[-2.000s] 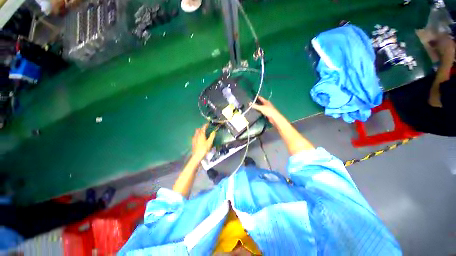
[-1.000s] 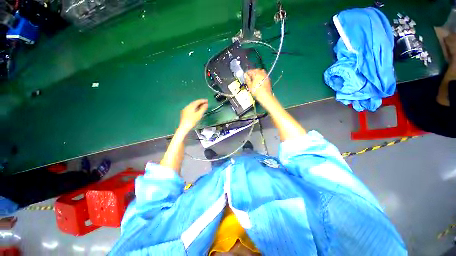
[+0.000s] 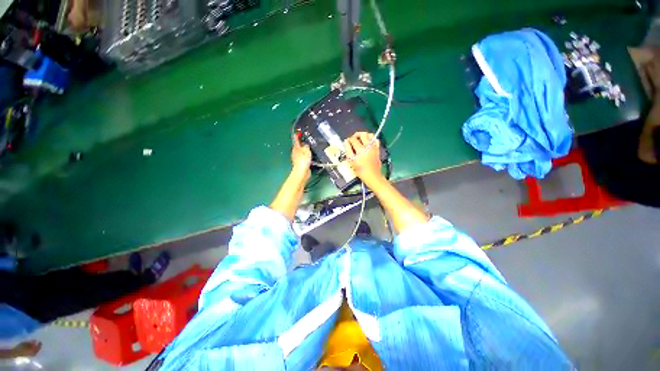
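A black controller box (image 3: pixel 334 114) with a yellow label (image 3: pixel 337 155) and a small red light stands on the green bench (image 3: pixel 217 174) near its front edge. A clear syringe (image 3: pixel 328 132) lies on top of it. My left hand (image 3: pixel 302 154) is at the box's left side by the red light; its grip is unclear. My right hand (image 3: pixel 363 153) is over the box's right side beside the syringe, fingers bent; what it touches is hidden. A pale air hose (image 3: pixel 391 94) loops around the box.
A blue garment (image 3: pixel 522 101) lies at the bench's right edge, by small parts (image 3: pixel 590 69) and a red stool (image 3: pixel 557 185). Filled trays (image 3: pixel 145 32) and a blue box (image 3: pixel 48 74) are at far left. A white scrap box (image 3: pixel 329 220) sits under the edge. A metal post (image 3: pixel 349 43) stands behind.
My left hand has moved from the bench edge to the box's left side. My right hand stays over the box, slightly lower on it. The view has shifted.
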